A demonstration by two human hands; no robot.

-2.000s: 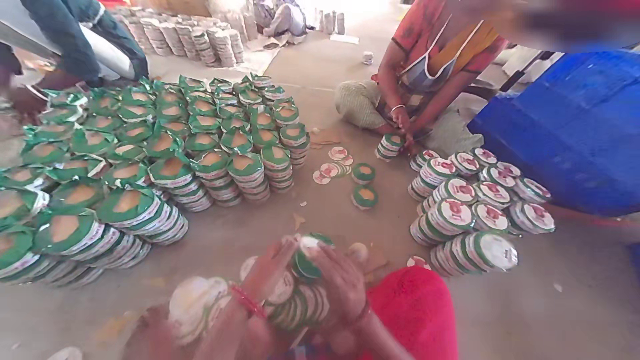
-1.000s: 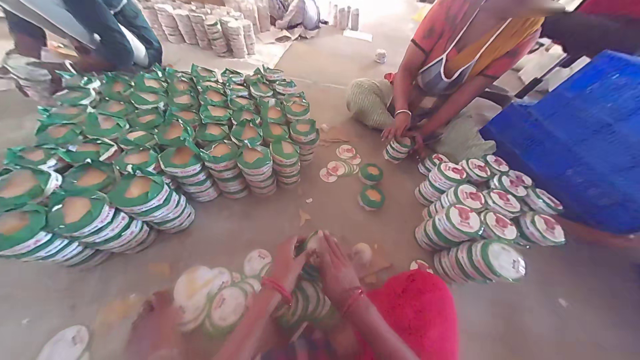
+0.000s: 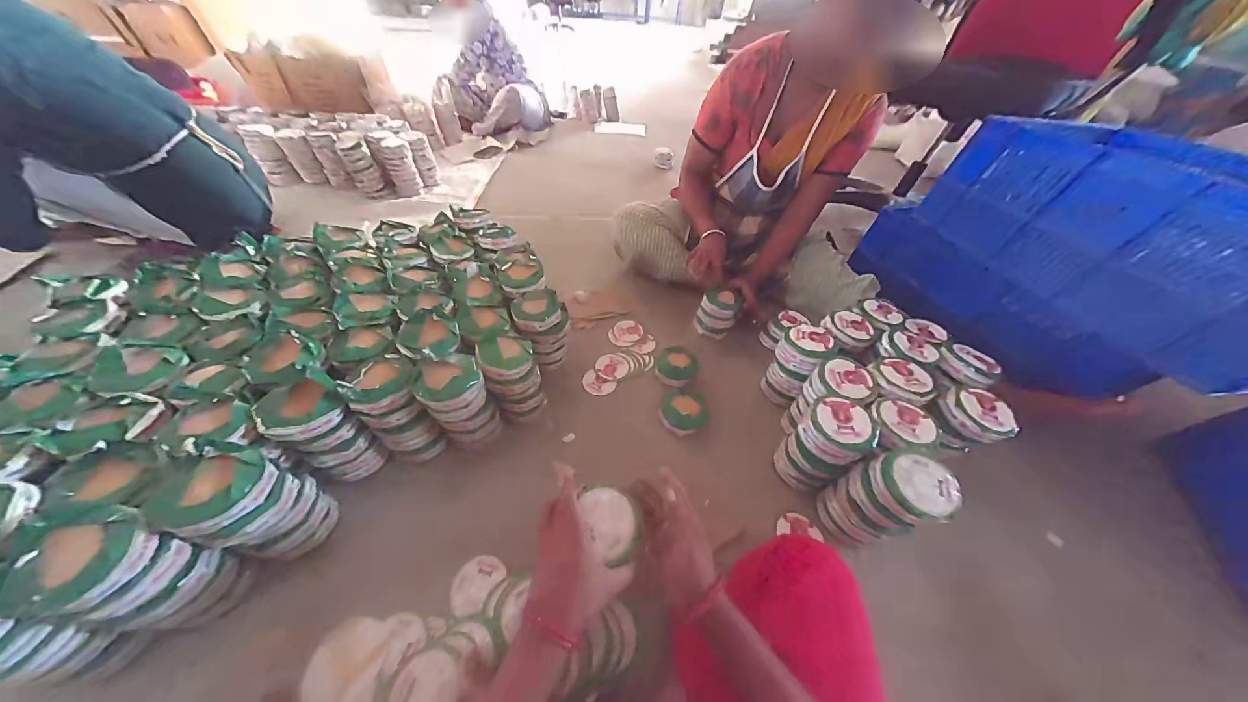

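Note:
My left hand (image 3: pixel 572 556) holds a round green-rimmed pack with a white printed disc (image 3: pixel 609 526) on its face, between thumb and fingers. Close by on the right, my right hand (image 3: pixel 678 541) is raised at the pack's edge, its fingers blurred; whether it touches the pack cannot be told. Below my hands lie loose round printed discs (image 3: pixel 478 585) and more green-rimmed round packs (image 3: pixel 609 639), partly hidden by my forearms.
Many stacks of green-wrapped round packs (image 3: pixel 302 400) fill the left. Stacks topped with red-printed discs (image 3: pixel 843 421) stand right, before blue plastic crates (image 3: pixel 1063 244). A seated co-worker (image 3: pixel 770 146) handles a small stack (image 3: pixel 719 310). Two short packs (image 3: pixel 683 411) and scattered discs (image 3: pixel 614 367) lie mid-floor.
My hands have moved apart, and the white disc face of the pack now shows between them. The co-worker's hands stay at a small stack.

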